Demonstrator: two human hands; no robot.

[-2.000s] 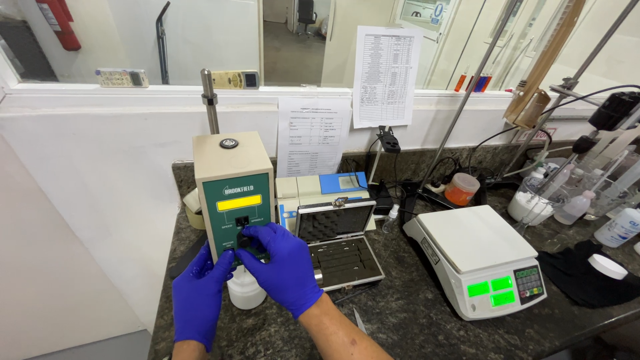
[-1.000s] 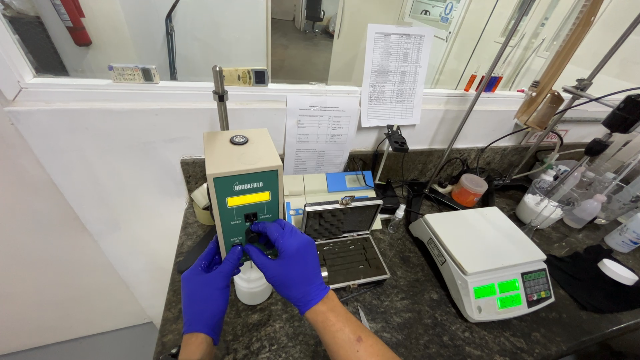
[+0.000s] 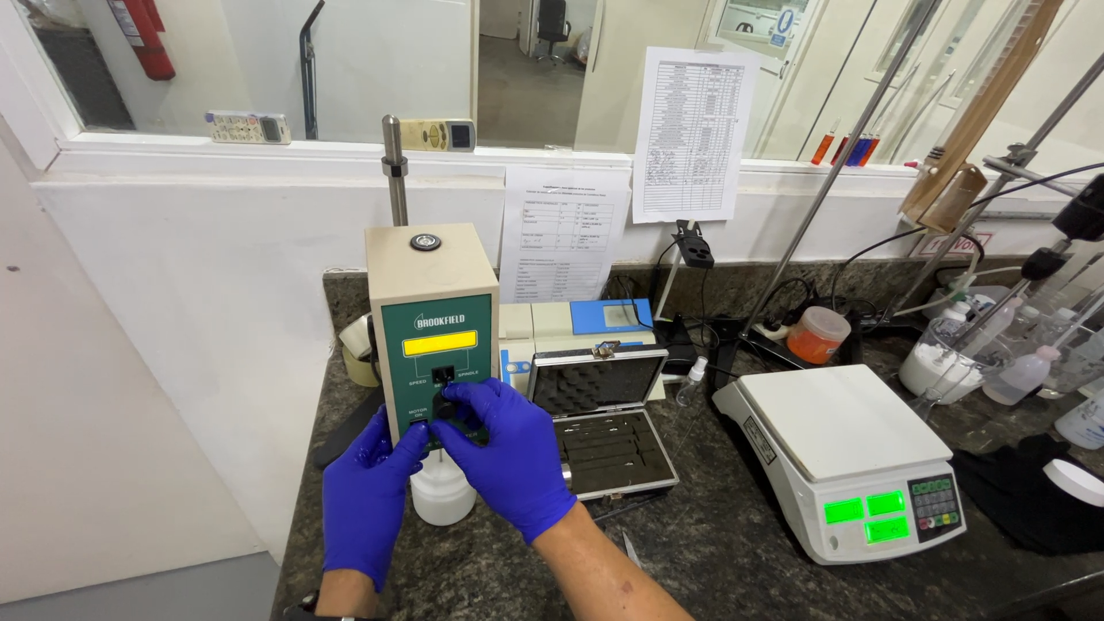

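Observation:
A Brookfield viscometer (image 3: pixel 440 345) with a green front panel and lit yellow display stands on the dark stone counter. My right hand (image 3: pixel 509 457), in a blue glove, has its fingers closed on the black knob (image 3: pixel 443 405) on that panel. At the lower left of the panel, my left hand (image 3: pixel 366 492), also gloved, rests its thumb by the motor switch; its other fingers lie against the housing's side. Below the viscometer, a thin spindle shaft reaches down to a white plastic jar (image 3: pixel 442 493), partly covered by my right hand.
An open spindle case (image 3: pixel 617 457) lies right of the viscometer, before a beige and blue instrument (image 3: pixel 552 323). Further right are a digital scale (image 3: pixel 845 423), an orange-filled jar (image 3: pixel 818 335), bottles and a black cloth (image 3: pixel 1018 492). A metal tool tip (image 3: pixel 631 548) lies near my right forearm.

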